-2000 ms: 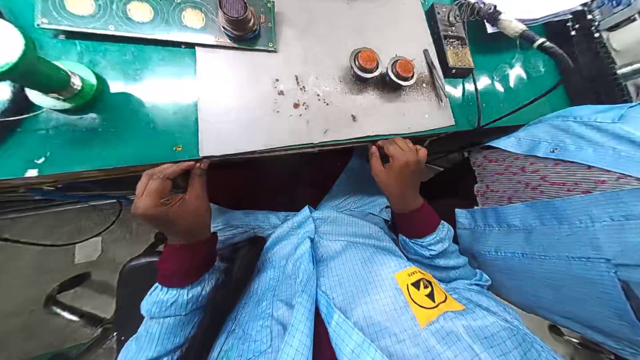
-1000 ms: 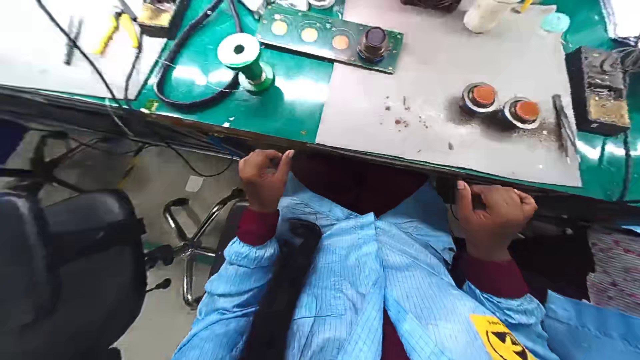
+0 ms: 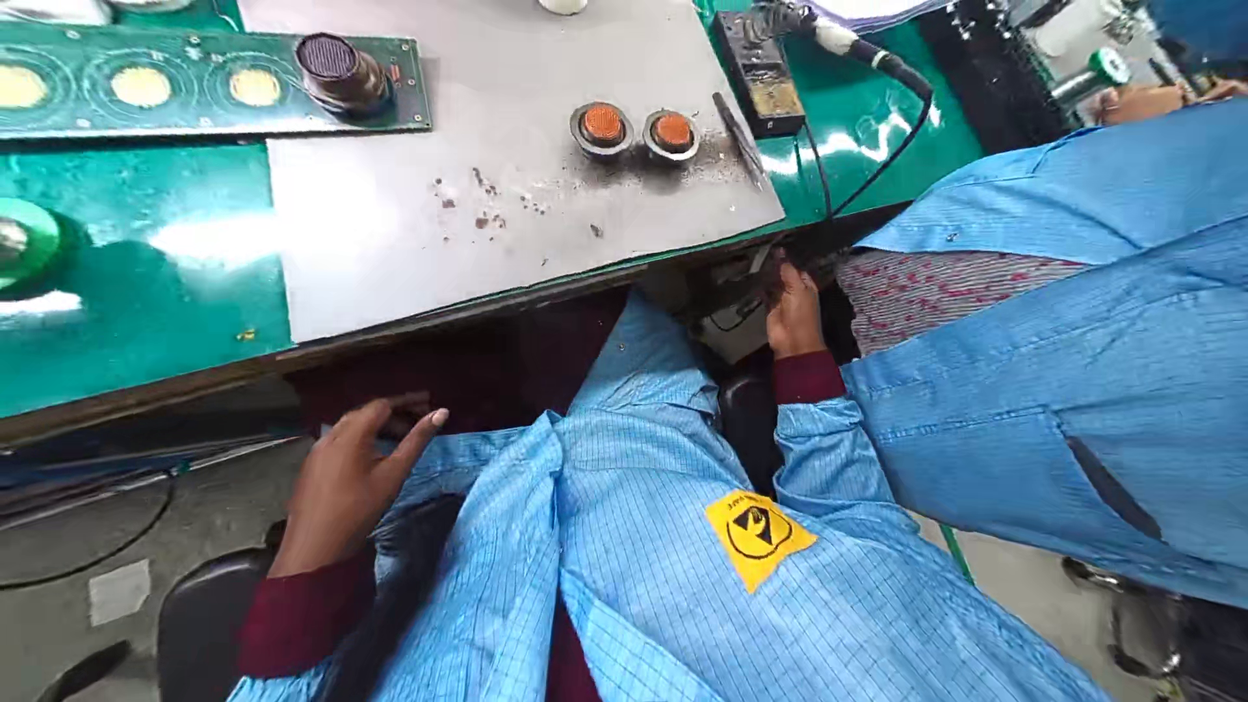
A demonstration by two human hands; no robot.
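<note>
Below the bench edge, my left hand is held over my lap, thumb and fingers apart, with nothing in it. My right hand is at the underside of the bench edge, near the co-worker's coat; its fingertips are in shadow, so whether it holds anything is unclear. On the grey mat stand two round parts with orange tops, one beside the other. Tweezers lie to their right. A green circuit board carries yellow discs and a dark cylindrical part.
A soldering iron stand with a cable is at the back right. A green solder spool stands at the left. Dark crumbs lie on the mat. At the right sits a co-worker in a blue coat.
My right hand has left the bench's front edge and is now lower, beneath it, beside the co-worker. My left hand has also come off the edge, toward my lap. The view has swung right.
</note>
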